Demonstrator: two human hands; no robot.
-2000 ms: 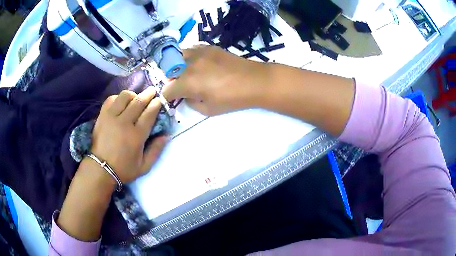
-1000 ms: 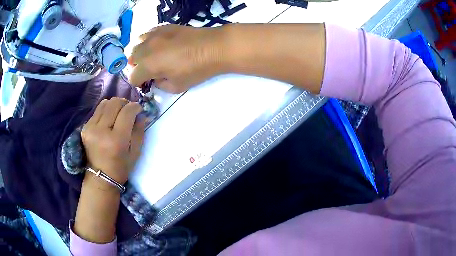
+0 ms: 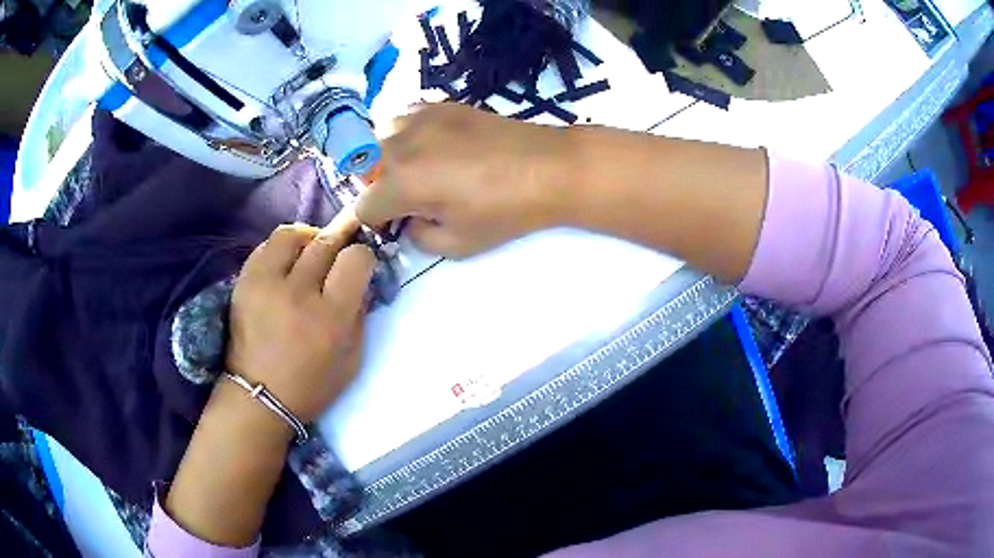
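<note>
My left hand (image 3: 300, 316) lies on the dark lining (image 3: 131, 283) and the fuzzy plaid edge (image 3: 204, 332), its fingertips close to the needle area of the sewing machine (image 3: 196, 76). My right hand (image 3: 463, 180) is at the right of the presser foot, thumb and fingers pinched on a short dark strip (image 3: 395, 230), of which only a small end shows. The fingertips of both hands nearly meet below the blue-grey round attachment (image 3: 351, 142). The needle tip and the seam are mostly hidden by the fingers and glare.
A loose pile of black tape strips (image 3: 507, 55) lies behind my right hand. Small dark labels (image 3: 719, 60) lie on and beside a brown card (image 3: 790, 82) at the far right. A printed ruler (image 3: 567, 403) runs along the front edge of the white table (image 3: 436, 338).
The view swung left-to-right and back between frames. Compared with the first frame, my left hand's fingers are closer to my right hand's fingertips. Both hands stay at the needle.
</note>
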